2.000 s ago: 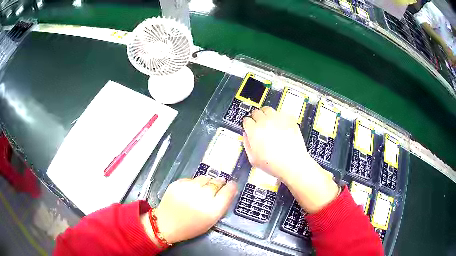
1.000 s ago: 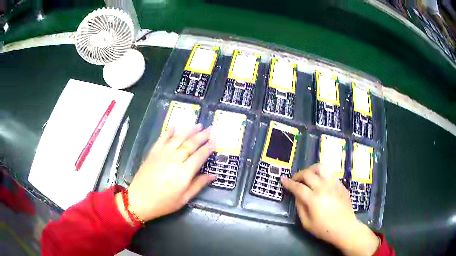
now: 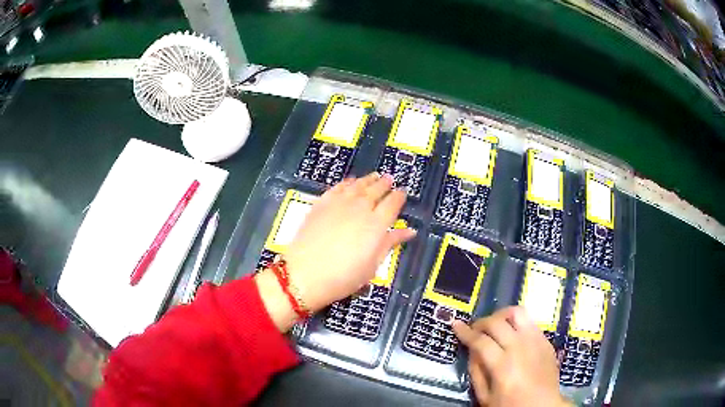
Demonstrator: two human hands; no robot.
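A clear tray (image 3: 350, 359) holds two rows of keypad phones, face up with yellow frames. My left hand (image 3: 350, 238) lies over the left part of the tray, fingers spread, partly covering two front-row phones; its fingertips are at the lower end of a back-row phone (image 3: 409, 147). My right hand (image 3: 513, 358) is at the bottom edge of the view, a fingertip at the keypad of the front-row phone with a dark display (image 3: 447, 298). The other displays in view are lit white, such as the back-row phone (image 3: 469, 175). Neither hand lifts a phone.
White paper (image 3: 119, 215) with a red pen (image 3: 165, 232) lies left of the tray. A thin white pen-like tool (image 3: 202, 253) lies between them. A white desk fan (image 3: 181, 82) stands behind. The green conveyor (image 3: 445, 63) runs beyond the tray.
Since one second ago, my left hand has moved from the front row towards the back row. My right hand stays by the dark-display phone. Earlier, the back-left phone was dark; now it is lit.
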